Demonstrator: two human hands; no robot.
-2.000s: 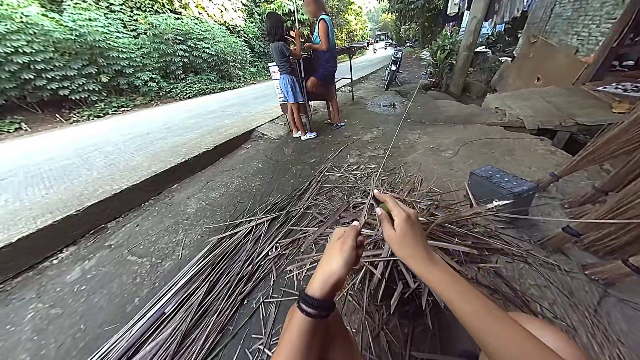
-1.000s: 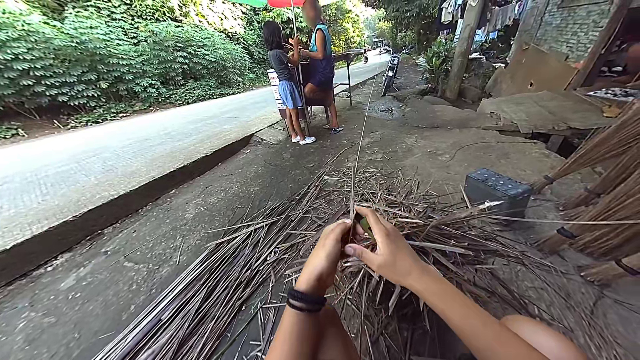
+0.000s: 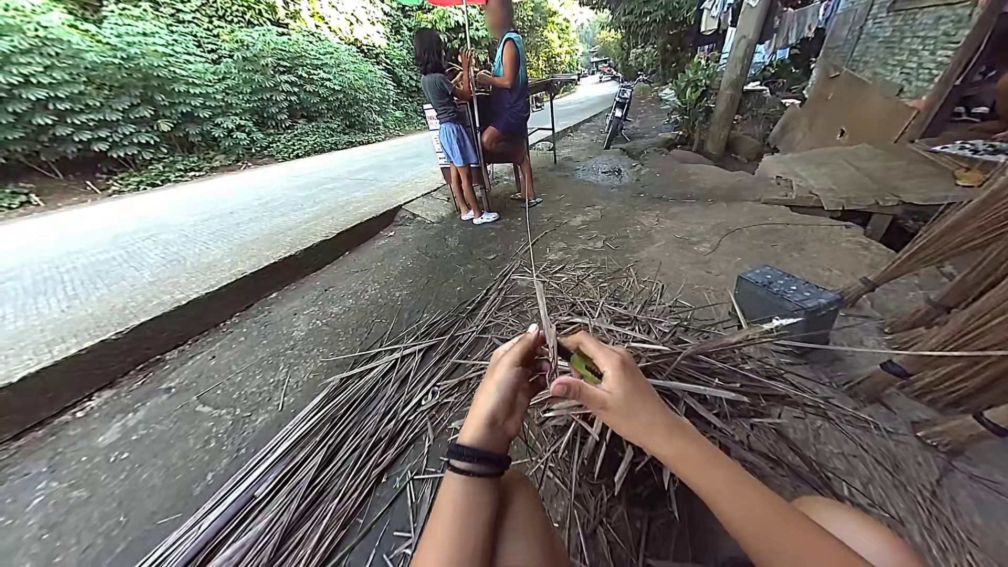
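My left hand [image 3: 508, 382], with black bands at its wrist, pinches the near end of a long dried palm leaflet [image 3: 540, 295], whose thin tip points away up the view. Close against it on the right, my right hand [image 3: 618, 390] is closed on a small yellow-green object [image 3: 584, 367], perhaps a knife handle; its blade cannot be made out. Under both hands lies a heap of dry leaf strips [image 3: 614, 311]. A bundle of long dried leaflets [image 3: 315, 461] stretches to the lower left.
A dark box [image 3: 787, 303] stands right of the heap, near tied stick-broom bundles [image 3: 953, 315]. Two people stand ahead by a table [image 3: 551, 83] under an umbrella. A raised concrete road edge [image 3: 197, 303] runs along the left. Farther off a motorcycle [image 3: 620, 114] is parked.
The long strip leaned to the upper right two seconds ago and now points almost straight ahead. My hands have shifted a little, and the yellow-green object shows more clearly in my right hand.
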